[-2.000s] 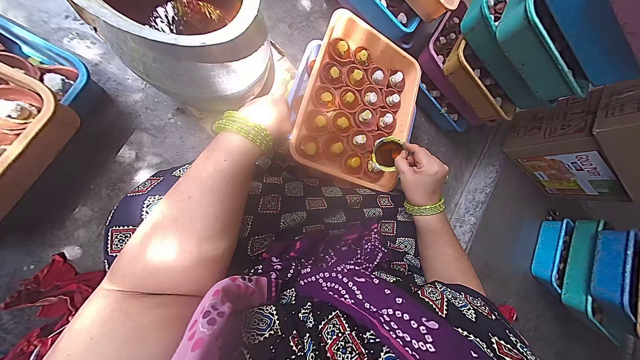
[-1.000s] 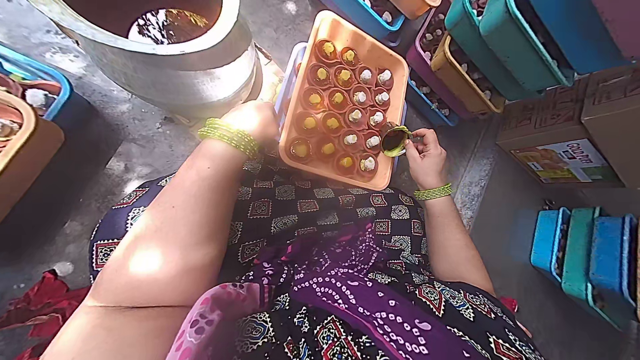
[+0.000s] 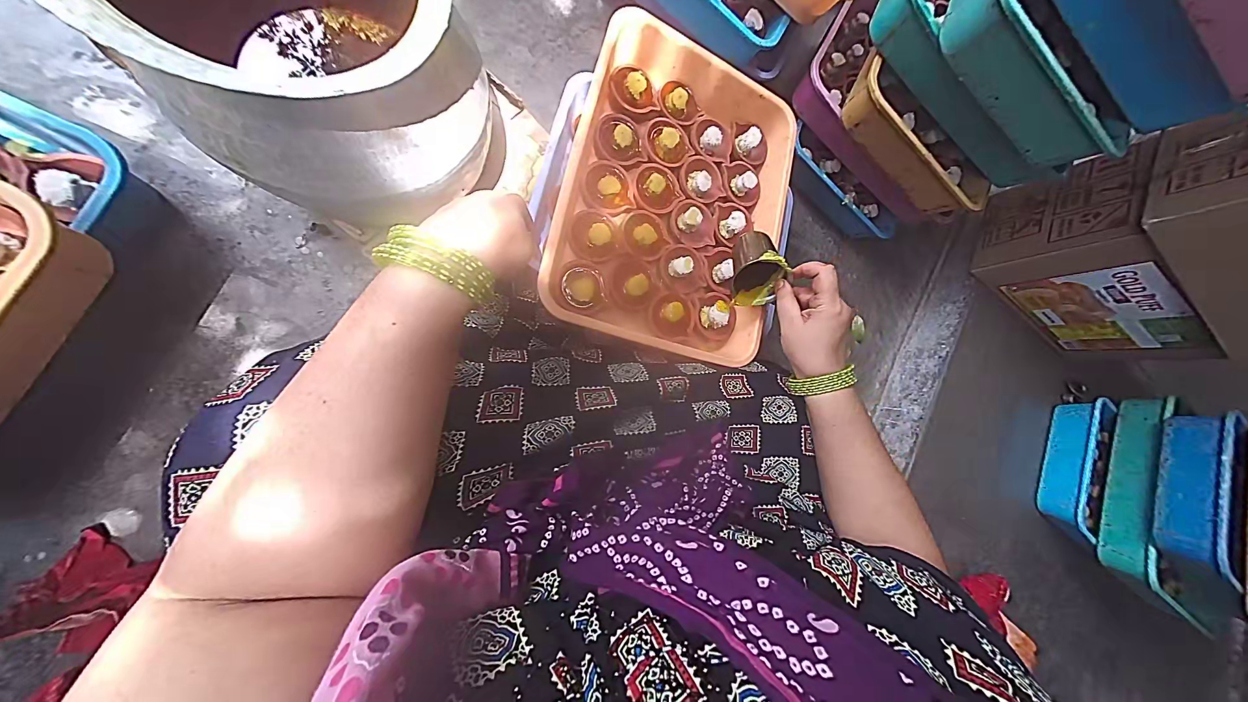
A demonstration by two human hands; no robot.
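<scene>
An orange plastic tray [image 3: 673, 346] leans over the lap, filled with rows of small brown cups, each with a wick-like tuft. Tufts at the left look yellow, several at the right white. A pale lavender tray [image 3: 548, 180] shows beneath it. At its left edge my left hand [image 3: 487, 234] grips the stacked trays, its fingertips hidden. My right hand [image 3: 817, 317] pinches a small dark cup [image 3: 753, 261] by its rim, at the tray's lower right. That cup is tilted, with yellow-green liquid at its lip, above the right column of cups.
A large metal pot [image 3: 322, 127] holding dark reflective liquid stands at the upper left. Blue [image 3: 112, 166] and orange [image 3: 73, 302] bins sit at far left. Stacked coloured bins [image 3: 1014, 107], cardboard boxes [image 3: 1072, 263] and more bins [image 3: 1131, 487] line the right side. Red cloth [image 3: 83, 595] lies lower left.
The small cup in my right hand has gone from nearly upright, opening up, to tipped over toward the tray's right column. My left hand stays at the tray's left edge.
</scene>
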